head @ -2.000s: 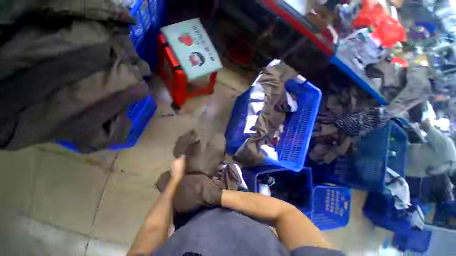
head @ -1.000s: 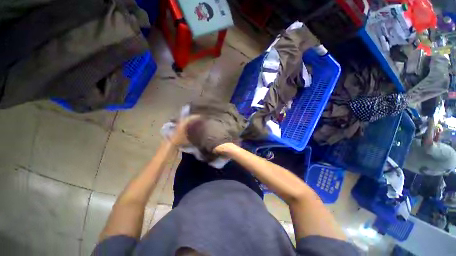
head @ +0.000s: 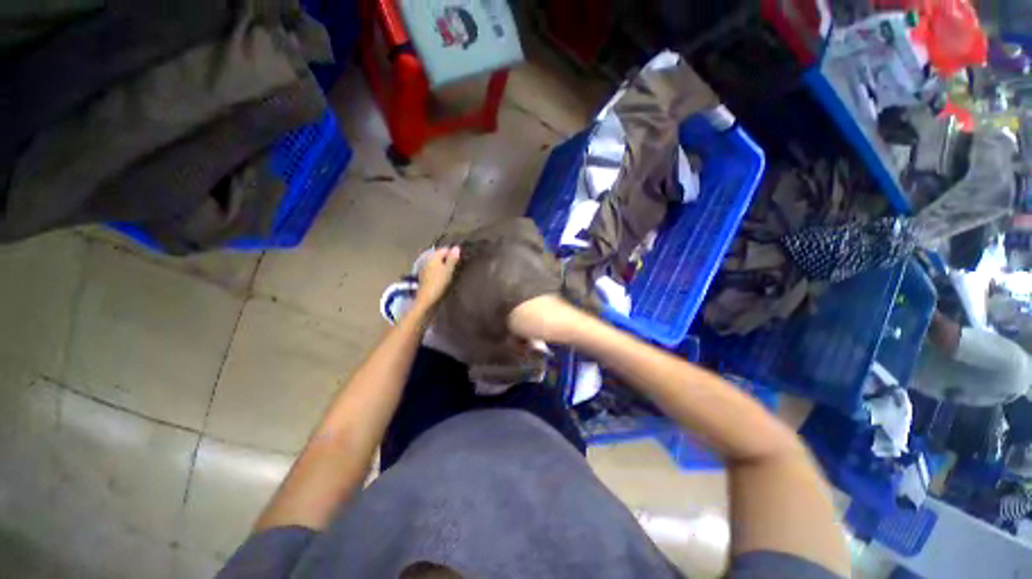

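Observation:
A grey-brown garment piece [head: 489, 288] with white cloth parts along its left and lower edges is held over my lap. My left hand [head: 439, 271] pinches the garment's upper left edge, fingers closed on the cloth. My right hand [head: 536, 321] is at the garment's right side, its fingers partly hidden in the cloth. A blue slatted crate [head: 711, 249] stands just to the right of the garment, with brown and white pieces lying across it.
A stool [head: 462, 34] with red legs stands ahead. A large brown garment pile [head: 147, 124] covers a blue crate at left. At right are a dotted cloth [head: 843, 249], a teal-blue bin [head: 832, 345] and a blue-edged table [head: 857, 134]. Part of another person shows at far right.
Since a second ago, my left hand has moved slightly up along the cloth edge. The garment hangs more spread, and my right hand has shifted slightly up and right.

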